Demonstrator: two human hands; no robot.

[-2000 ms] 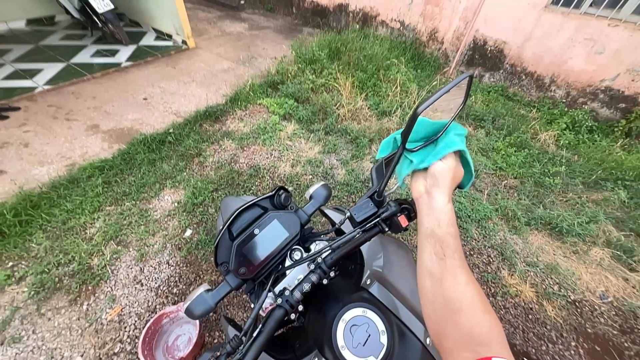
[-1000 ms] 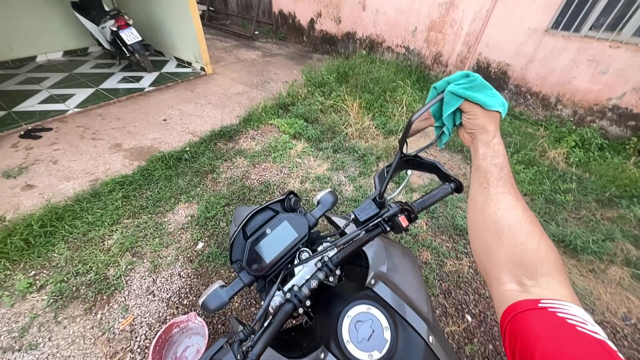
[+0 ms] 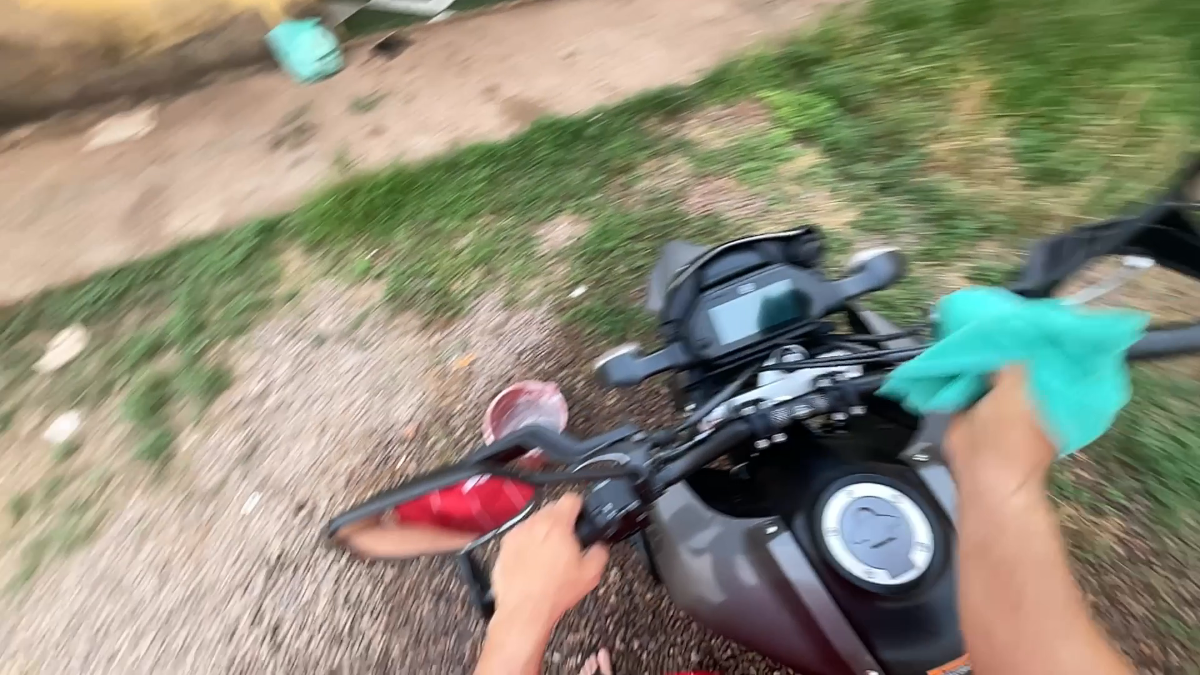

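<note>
My right hand holds a teal cloth over the right part of the motorcycle's handlebar. My left hand is closed around the left grip, just behind the switch cluster. The left mirror reaches out past that hand and reflects something red. Between the bars sits the digital instrument display, and the round fuel cap is on the tank below it. The view is blurred, and the cloth hides part of the bar.
A reddish bucket stands on the gravel beyond the left mirror. Farther off, a teal item lies by the wall at the edge of the dirt path. Grass runs alongside the path.
My right hand and the cloth have come down from the right mirror to the handlebar. My left hand has come into view on the left grip. The view has swung left.
</note>
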